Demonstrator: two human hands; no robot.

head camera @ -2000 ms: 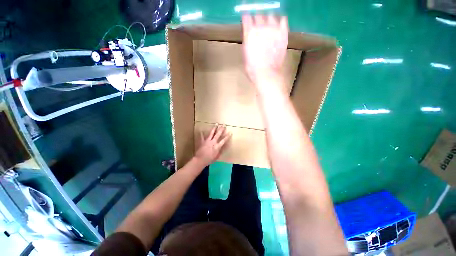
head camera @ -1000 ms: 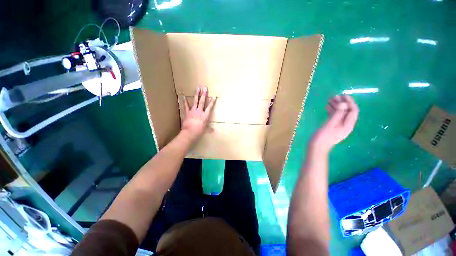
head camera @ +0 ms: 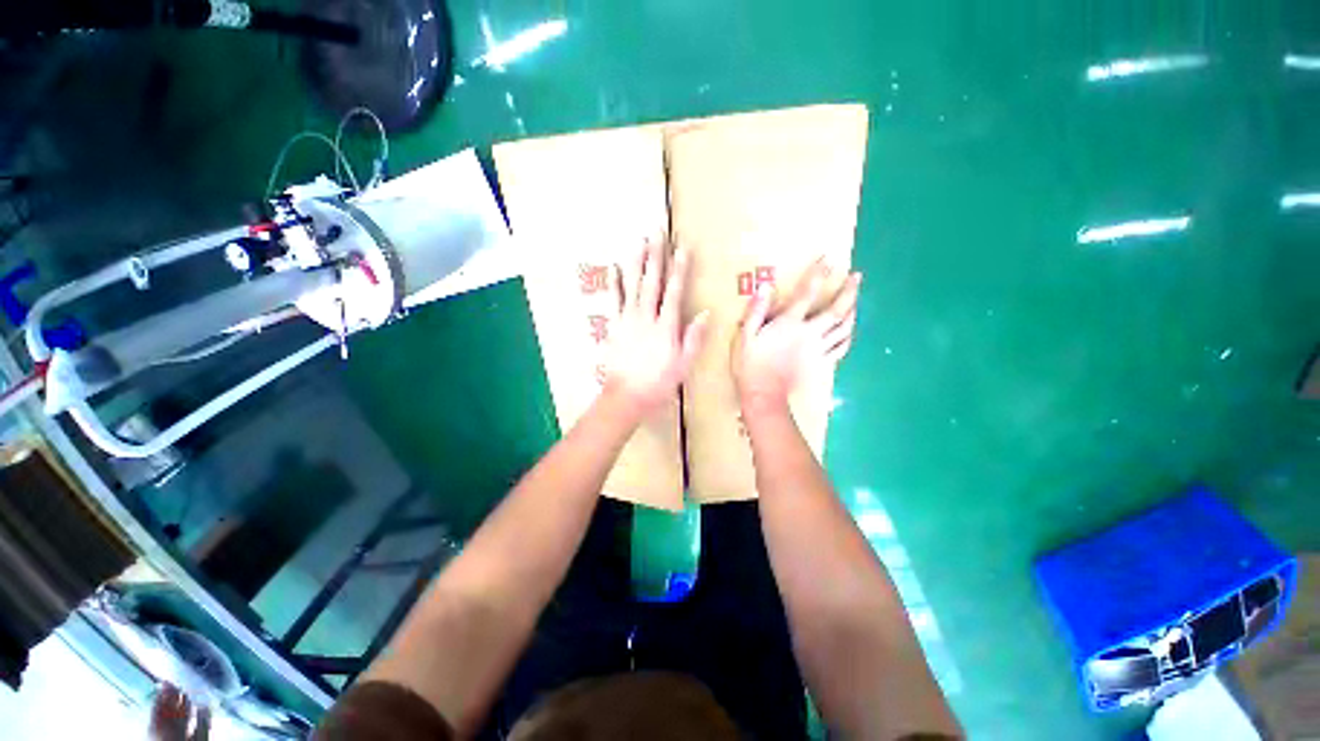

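A brown cardboard carton (head camera: 760, 167) stands on the green floor in front of me. Its two long top flaps are folded inward, with a narrow dark gap between them and red print on both. My left hand (head camera: 652, 345) lies flat on the left flap, fingers spread. My right hand (head camera: 789, 345) lies flat on the right flap, fingers spread. Neither hand holds anything. The inside of the carton is hidden under the flaps.
A white tubular stand with a round device (head camera: 348, 268) is close at the left. A blue crate (head camera: 1158, 579) with dark and white pieces is at the lower right. A round black base (head camera: 379, 58) is at the upper left. A bench edge runs down the left.
The carton was open with its inside showing; its long flaps are now folded over. My right hand has come from the right side onto the right flap. My left hand has moved from inside onto the left flap.
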